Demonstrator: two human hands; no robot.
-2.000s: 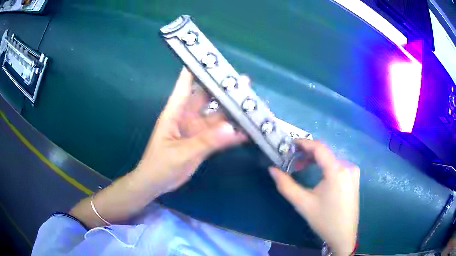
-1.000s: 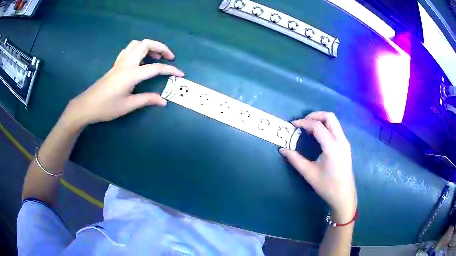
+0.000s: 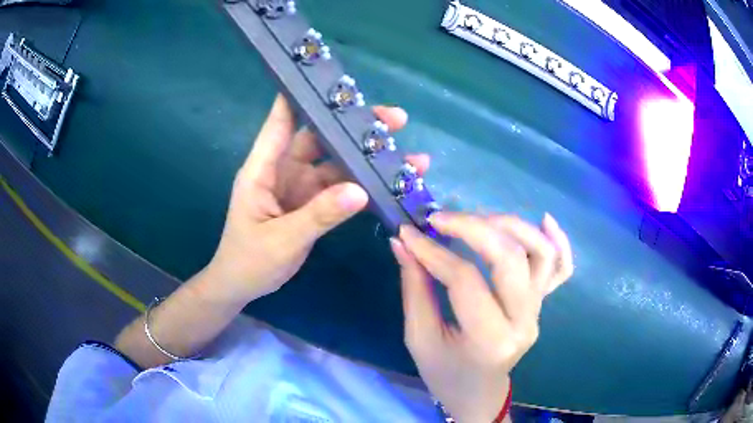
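Note:
A strip housing (image 3: 330,136) is held up above the green belt, tilted from upper left to lower right, its dark grey side showing. Round inserts (image 3: 344,97) sit along it, some with yellow-orange centres. Its upper end is cut off by the picture's top edge. My left hand (image 3: 281,194) is bare and grips the strip around its middle, thumb in front and fingers behind. My right hand (image 3: 475,285) is bare and holds the lower end with its fingertips, which hide the last seat.
A second, lighter strip (image 3: 528,58) lies on the green belt (image 3: 165,149) at the upper right. A UV lamp opening (image 3: 667,153) glares pink-purple at the right. A silver clamping fixture (image 3: 37,95) lies at the far left. A metal rail (image 3: 717,368) is at lower right.
One second ago a pale strip lay flat on the belt between both hands; now a dark-sided strip is lifted and tilted. My left hand has moved from the end to the middle.

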